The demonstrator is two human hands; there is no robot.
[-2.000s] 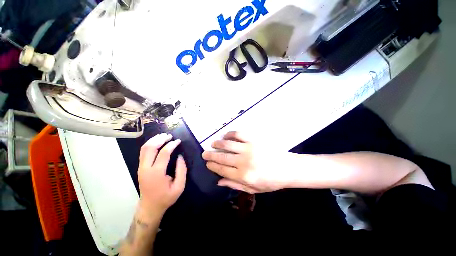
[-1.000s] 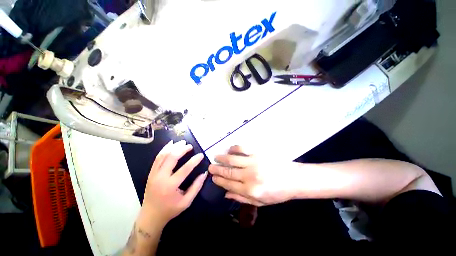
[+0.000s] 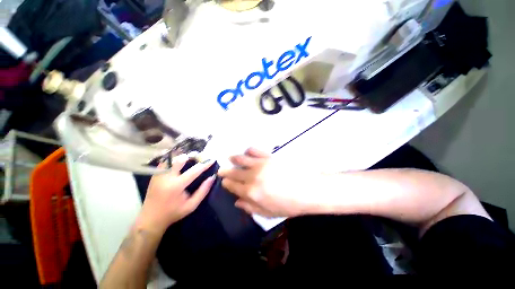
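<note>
A dark fabric panel (image 3: 210, 209) lies at the front edge of the white machine table and hangs towards the lap. The presser foot area (image 3: 189, 148) of the white sewing machine (image 3: 186, 73) is just beyond my fingers; the needle cannot be made out. My left hand (image 3: 172, 193) lies on the panel close to the presser foot, fingers spread. My right hand (image 3: 254, 183) rests at the panel's right edge, fingertips near those of my left hand. The picture is blurred, and neither hand visibly grips the fabric.
Black-handled scissors (image 3: 282, 96) and dark-red snips (image 3: 337, 103) lie on the machine bed below the lettering. A black box (image 3: 395, 79) is at the table's right end. An orange basket (image 3: 52, 217) stands left of the table. Dark cloth is piled at the upper left.
Both hands have moved slightly left and up towards the presser foot, with the panel between them. Less of the panel shows left of my left hand. The camera view has shifted a little.
</note>
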